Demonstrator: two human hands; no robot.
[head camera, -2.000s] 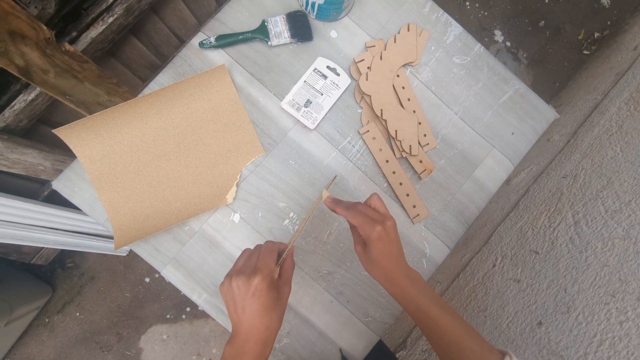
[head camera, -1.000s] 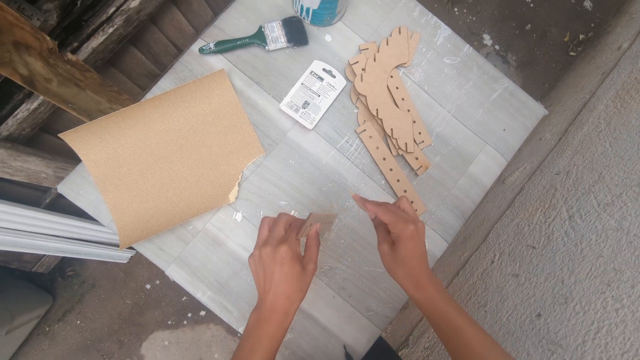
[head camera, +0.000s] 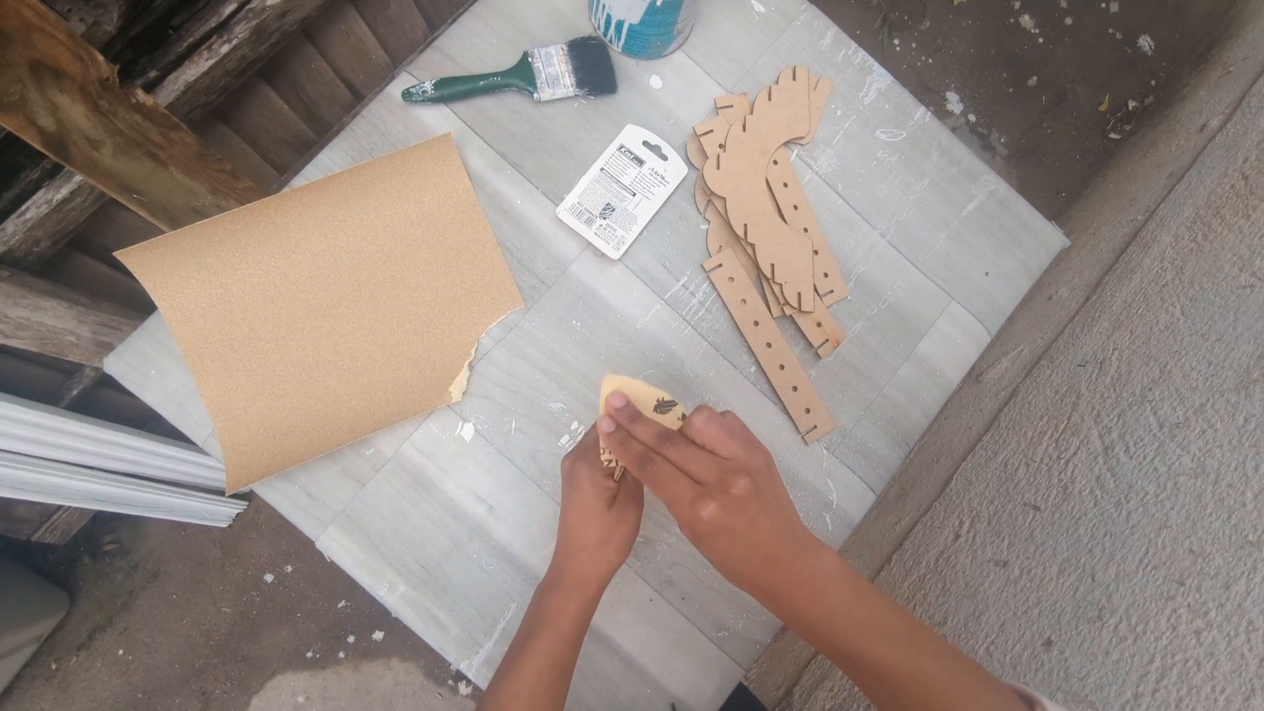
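My two hands meet low in the middle of the view, above the tiled tabletop (head camera: 415, 513). A small torn piece of sandpaper (head camera: 637, 393), its printed yellow back showing, lies under the fingers of my right hand (head camera: 716, 474). My left hand (head camera: 600, 509) is closed just below and left of it, around something mostly hidden. The large sheet of sandpaper (head camera: 326, 306), with one torn corner, lies to the left. Right of centre is a loose pile of flat brown fibreboard pieces (head camera: 770, 207), some curved with notches, others straight strips (head camera: 765, 341) with holes.
A green-handled paintbrush (head camera: 509, 77) lies near the far edge beside a blue paint tin (head camera: 644, 22). A white blister card (head camera: 622, 193) bearing print is between brush and pile. Wooden planks (head camera: 109, 109) and white metal profiles (head camera: 109, 459) stand left; a rough wall (head camera: 1106, 474) runs along the right.
My hands, apart one second ago, have come together. The sandpaper's printed back now shows under my right fingers; two seconds ago a thin piece was seen edge-on between my hands.
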